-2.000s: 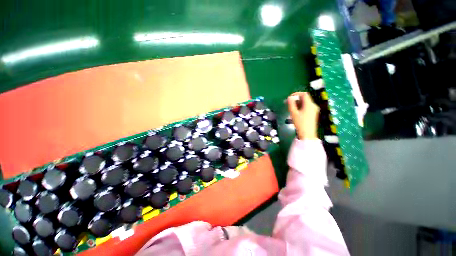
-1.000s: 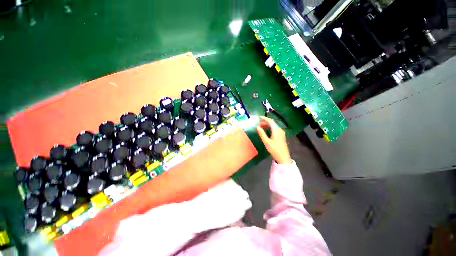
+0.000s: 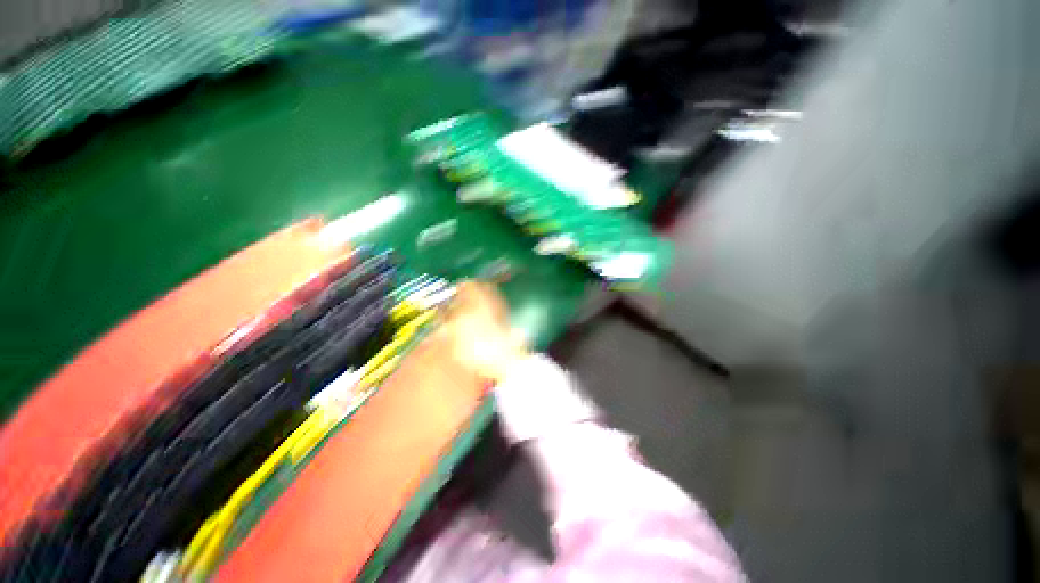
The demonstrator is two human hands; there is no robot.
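Note:
The view is strongly blurred. A long circuit board with rows of black capacitors (image 3: 217, 416) lies capacitor side up on the orange-red mat (image 3: 354, 501), running from the lower left to the centre. Yellow parts (image 3: 297, 444) line its near edge. My right hand (image 3: 481, 330), in a pink sleeve, is at the board's far right end, over the mat's edge. The blur hides its fingers and whether it touches the board or holds anything. My left hand is not in view.
A second green board (image 3: 547, 205) lies on the green bench top (image 3: 228, 194) beyond my right hand, with a white sheet (image 3: 565, 163) beside it. More green strips (image 3: 126, 68) lie at the far left. A grey surface (image 3: 787, 239) and dark equipment (image 3: 696, 68) are at the right.
The view has swung to the right, so the boards and mat appear further left and tilted more steeply. My right hand remains near the capacitor board's right end.

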